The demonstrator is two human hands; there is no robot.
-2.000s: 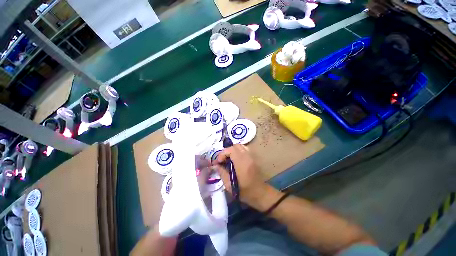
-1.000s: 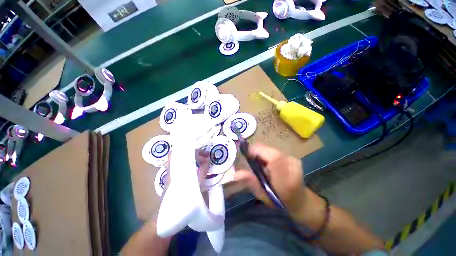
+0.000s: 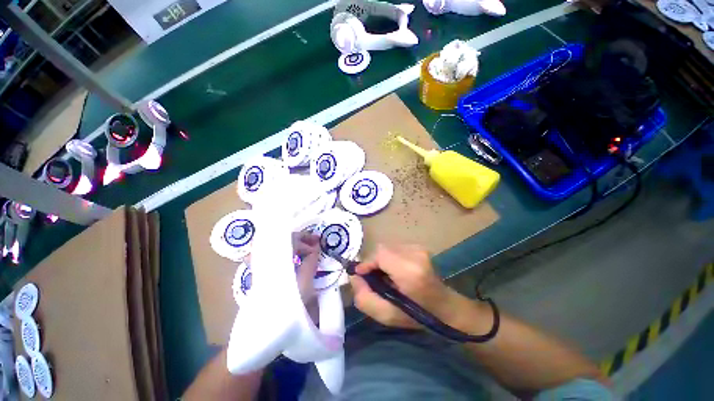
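Note:
The white plastic housing (image 3: pixel 270 313) stands over the cardboard mat, its forked end towards me. My left hand (image 3: pixel 305 262) is mostly hidden behind the housing; its fingertips show in the opening, beside a round cover disc (image 3: pixel 335 237). Whether they hold the disc or the housing is unclear. My right hand (image 3: pixel 399 286) grips the black soldering iron (image 3: pixel 403 301), its tip pointing left at the lower edge of that disc. More white discs (image 3: pixel 366 192) lie around the housing on the mat.
A yellow squeeze bottle (image 3: pixel 463 178) lies on the cardboard mat (image 3: pixel 462 227). A tape roll with white tissue (image 3: pixel 448 82) and a blue tray (image 3: pixel 560 192) with a black soldering station stand behind. Cardboard sheets (image 3: pixel 82 298) are at left. Waiting units (image 3: pixel 376 27) sit on the green belt.
The right hand swung the iron away from the opening, then brought its tip back to the disc's lower edge. The disc at the opening now shows fully. The whole view has shifted slightly.

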